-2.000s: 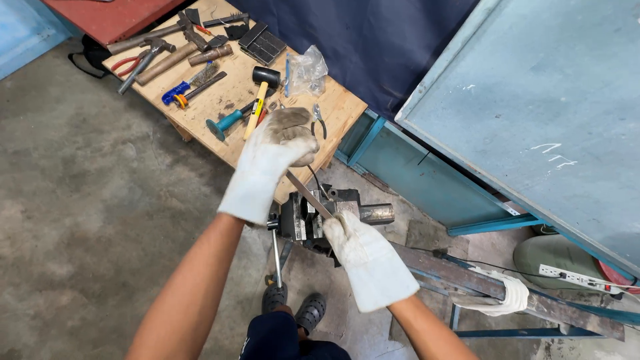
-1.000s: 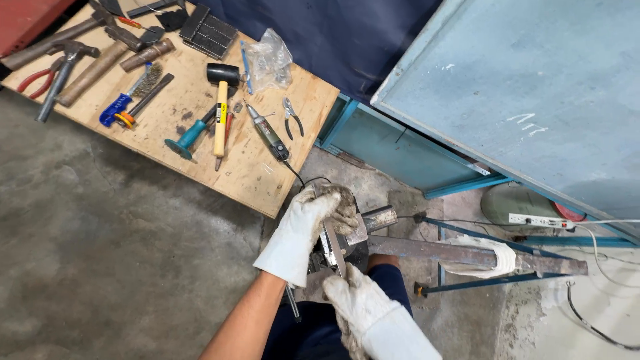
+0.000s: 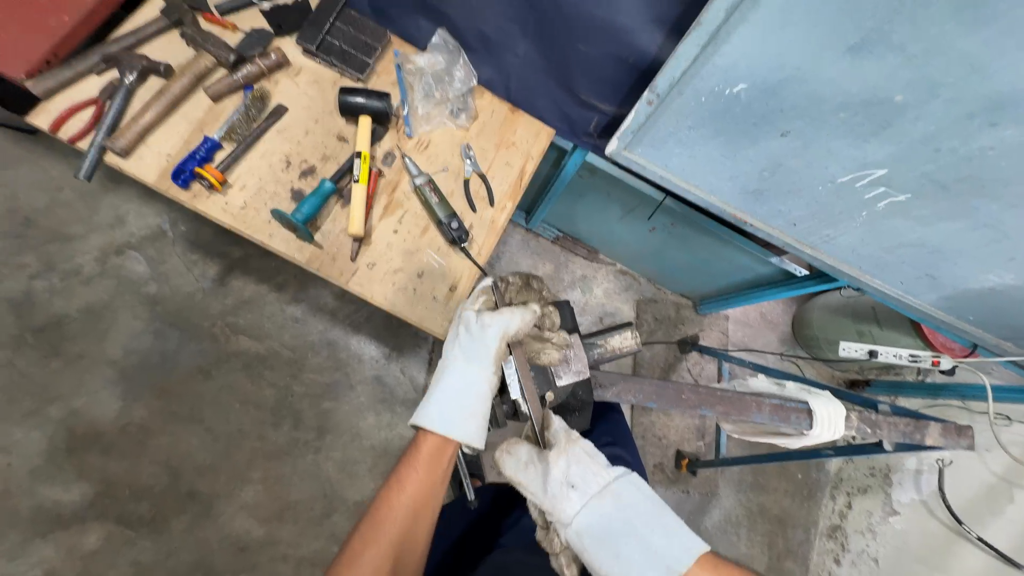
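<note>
My left hand point(image 3: 500, 344), in a soiled white work glove, grips the upper end of a long flat metal bar point(image 3: 525, 382), possibly a file. The lower end of the bar is in my right hand point(image 3: 560, 472), gloved the same way. The bar slants across the jaws of a bench vise point(image 3: 574, 372), which my left hand partly covers. Whether a workpiece is clamped there cannot be told. A corded engraver-like tool point(image 3: 436, 202) lies on the table just beyond my left hand.
On the wooden table point(image 3: 392, 296) lie a rubber mallet point(image 3: 362, 160), slip-joint pliers point(image 3: 473, 176), a teal-handled chisel point(image 3: 308, 208), a wire brush point(image 3: 212, 152), several hammers and a plastic bag point(image 3: 440, 84). A steel beam point(image 3: 680, 396) and a power strip point(image 3: 892, 354) are at right.
The view has shifted, with more of the beam at right now showing. Both hands stay on the bar throughout; it now lies more steeply in view than two seconds ago.
</note>
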